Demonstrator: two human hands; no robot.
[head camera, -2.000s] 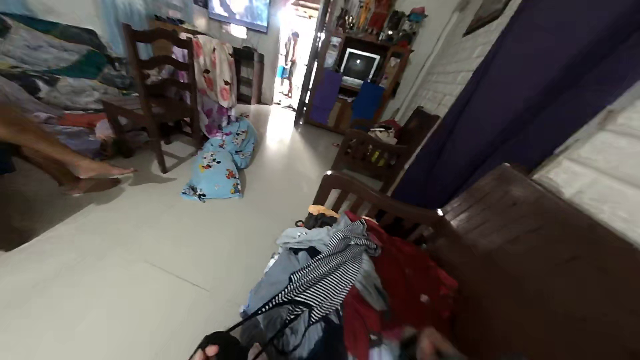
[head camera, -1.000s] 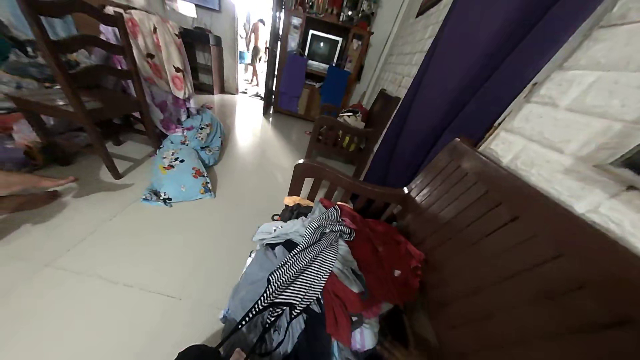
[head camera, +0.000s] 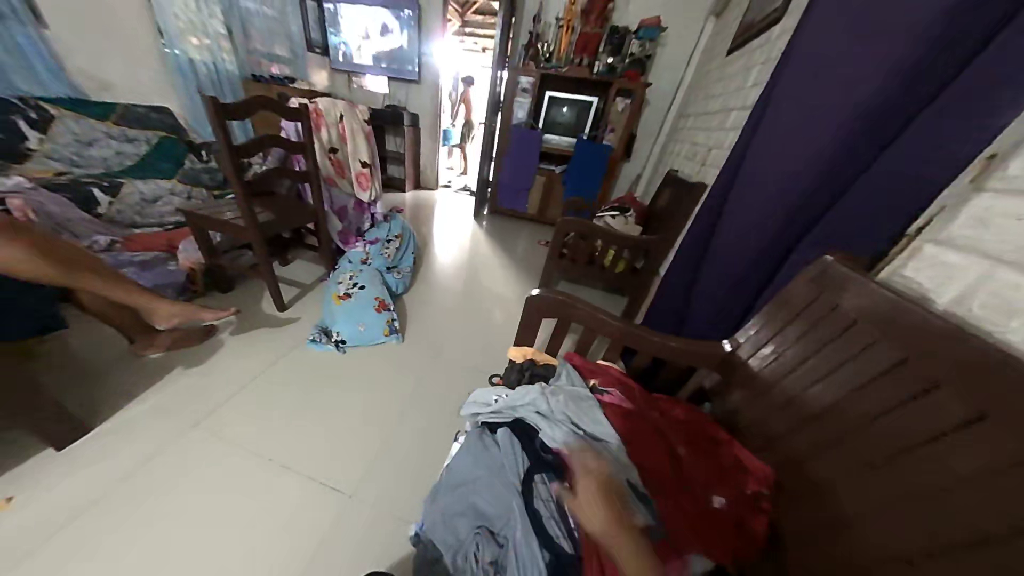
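A heap of clothes lies on the seat of a brown wooden bench. It holds a grey garment with dark trim, a light grey cloth and a red garment at the right. Over the middle of the heap is my right hand, blurred, its fingers at the grey and dark cloth; whether they grip it is unclear. My left hand cannot be made out; only a small dark shape shows at the bottom edge.
A light blue printed cloth bundle lies on the tiled floor beside a wooden chair. Another person's bare legs reach in from the left. A second wooden armchair stands beyond the bench. A person stands in the bright doorway.
The black-and-white striped garment that lay on top of the heap is out of view. My right hand has come in over the heap, and the grey garment with dark trim now shows.
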